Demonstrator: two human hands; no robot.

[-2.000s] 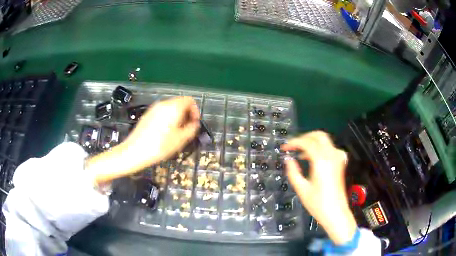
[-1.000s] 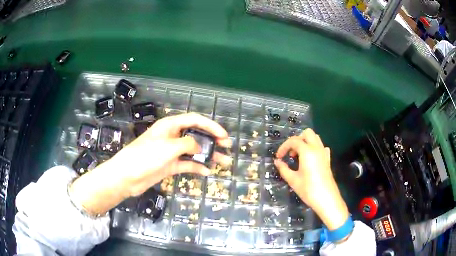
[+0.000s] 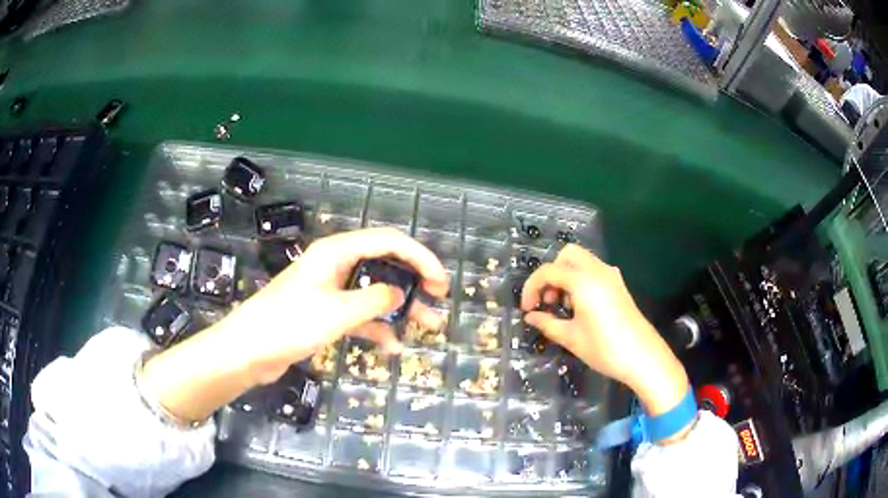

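Note:
My left hand [image 3: 336, 292] holds a black watch-type housing [image 3: 383, 281] above the middle of the clear tray, thumb on its face. My right hand [image 3: 584, 306] is over the tray's right columns, fingertips pinched around a small dark part [image 3: 551, 309]. The clear blister tray [image 3: 419, 477] holds loose housings at its left, such as one dark housing [image 3: 215, 271], small cream parts [image 3: 421, 371] in the middle pockets, and small round dark parts [image 3: 532, 231] at the right.
A black tray [image 3: 44, 195] is at the left. A black fixture [image 3: 779, 321] with a red button [image 3: 714, 401] and a lit display [image 3: 748, 441] is at the right. A silvery tray [image 3: 604, 34] lies at the back. Small parts [image 3: 229, 126] lie on the green surface behind the clear tray.
My left hand first moved lower and right, then its thumb moved onto the housing's face. My right hand now holds the dark part slightly further left, over the tray.

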